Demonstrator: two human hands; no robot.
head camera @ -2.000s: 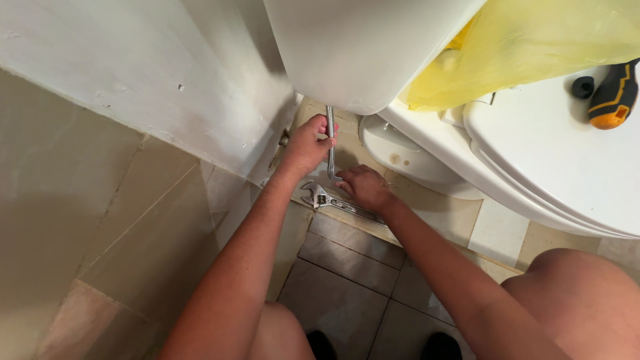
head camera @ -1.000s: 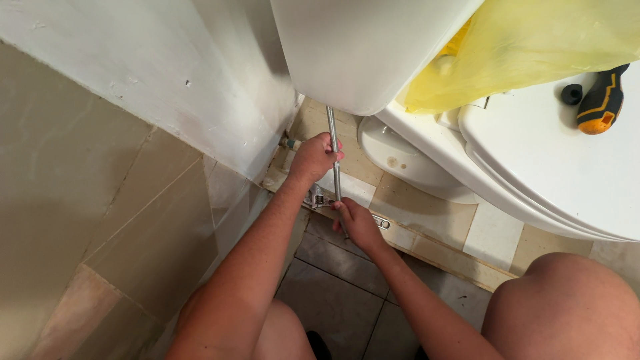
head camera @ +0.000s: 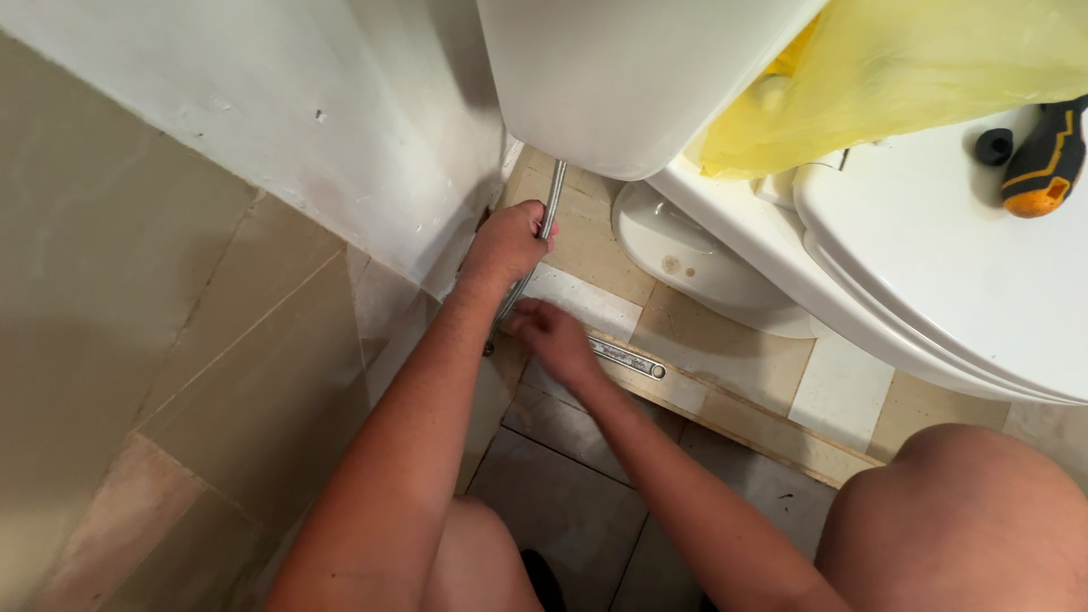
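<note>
A braided metal hose (head camera: pixel 554 195) comes down from beneath the white toilet tank (head camera: pixel 595 76). Around its middle my left hand (head camera: pixel 510 242) is closed. The hose slants down and left past that hand, and its lower end hangs over the step's edge. My right hand (head camera: pixel 548 333) is beside the lower part of the hose, fingers bent; whether they touch it is not clear. On the tiled step lies an adjustable wrench (head camera: pixel 629 359), its handle showing to the right of my right hand and its head hidden behind the hand.
The toilet bowl's base (head camera: pixel 697 255) stands on the tiled step (head camera: pixel 731 340). On the closed toilet lid (head camera: pixel 935 280) are a yellow plastic bag (head camera: pixel 892 76), a black-and-orange tool handle (head camera: pixel 1045 161) and a small black round part (head camera: pixel 994 146). A white wall (head camera: pixel 340 127) rises at the left.
The hose's lower part, closer to upright a second ago, now slants left toward the wall. My right hand has moved up and left. My left hand has stayed on the hose.
</note>
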